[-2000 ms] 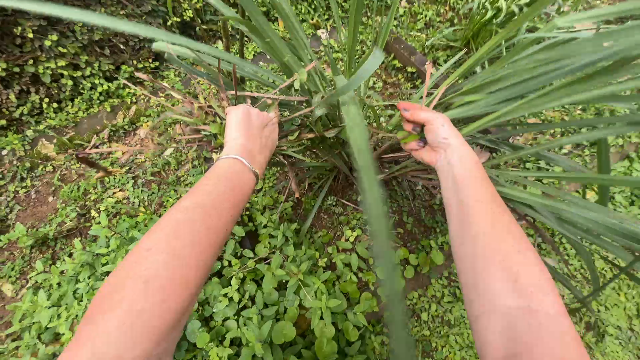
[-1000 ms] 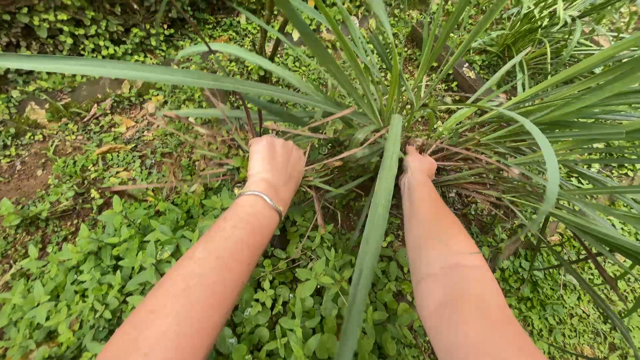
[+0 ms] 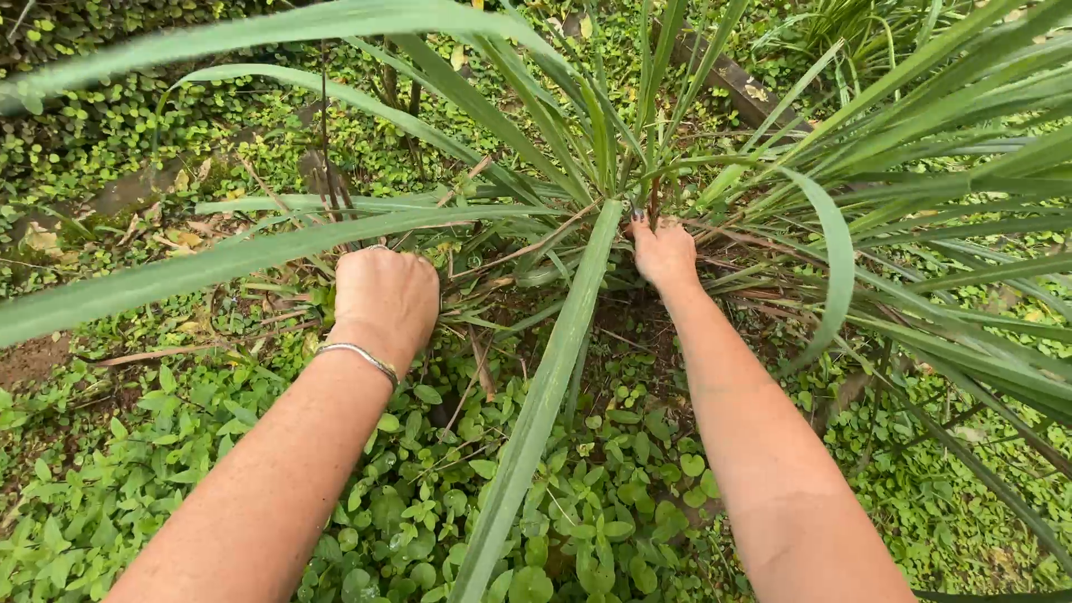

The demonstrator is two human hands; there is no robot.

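A clump of long, strap-like green leaves (image 3: 544, 151) fans out from a base at the upper middle, with brown dry stalks (image 3: 536, 243) around it. At the left of the base is my left hand (image 3: 387, 297), a silver bracelet on its wrist; its fingers are curled under and hidden, close to thin dark stems (image 3: 327, 167). My right hand (image 3: 666, 249) reaches into the base of the clump, thumb and fingers against the stalks; what lies between the fingertips is hidden. One broad leaf (image 3: 553, 377) hangs down between my forearms.
Low leafy ground cover (image 3: 402, 511) spreads below and around the clump. A dark edging beam (image 3: 745, 88) runs behind it at the upper right. Flat stones (image 3: 126, 188) lie at the left, and many long leaves (image 3: 946, 176) lean out to the right.
My right hand has turned from palm-up beside the clump to reaching in at its base. My left hand stays by the stalks on the left.
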